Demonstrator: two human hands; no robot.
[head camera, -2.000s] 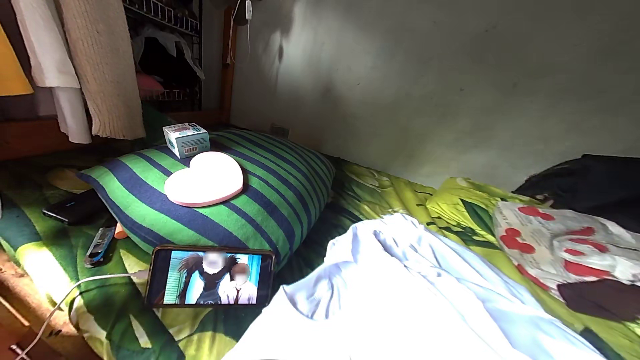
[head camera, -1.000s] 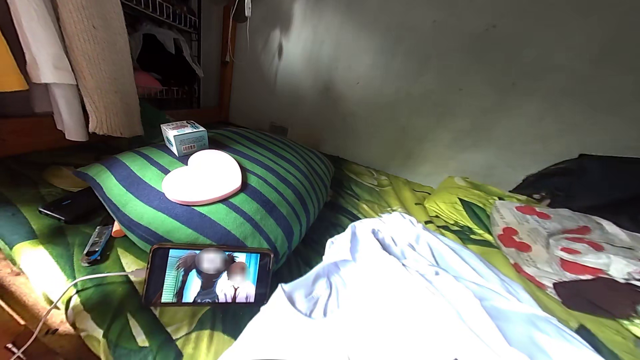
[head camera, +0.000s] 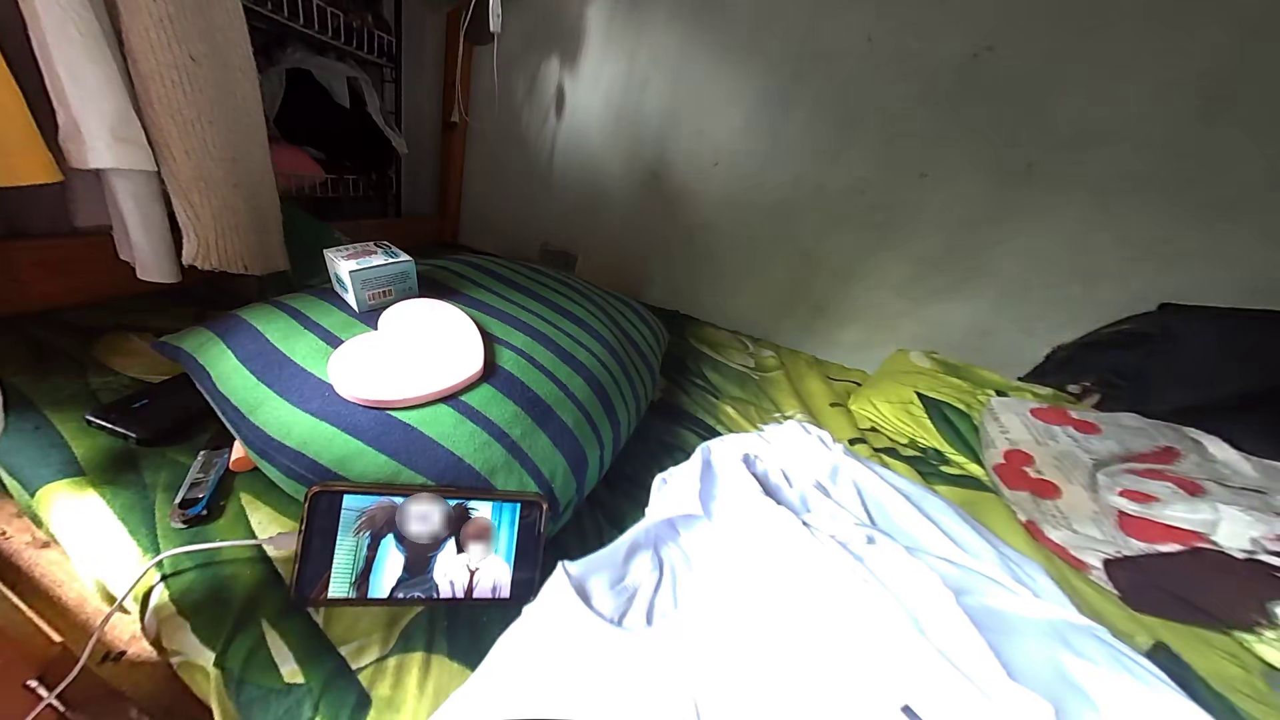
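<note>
Neither my left hand nor my right hand shows in the head view. A smartphone (head camera: 420, 546) stands on its long side against a green and navy striped pillow (head camera: 545, 385), its screen lit with a picture of two figures. A white cable (head camera: 205, 547) runs to its left end. On the pillow lie a pale heart-shaped object (head camera: 410, 355) and, behind it, a small printed carton (head camera: 372, 277). A rumpled white cloth (head camera: 770, 600) spreads over the lower middle of the bed.
A black device (head camera: 150, 410) and a small blue packet-like item (head camera: 200, 487) lie left of the pillow on the green patterned bedding (head camera: 260, 640). At right are a red-and-white plastic bag (head camera: 1090, 480), a dark brown cloth (head camera: 1200, 588) and black fabric (head camera: 1180, 360). Clothes (head camera: 205, 130) hang upper left.
</note>
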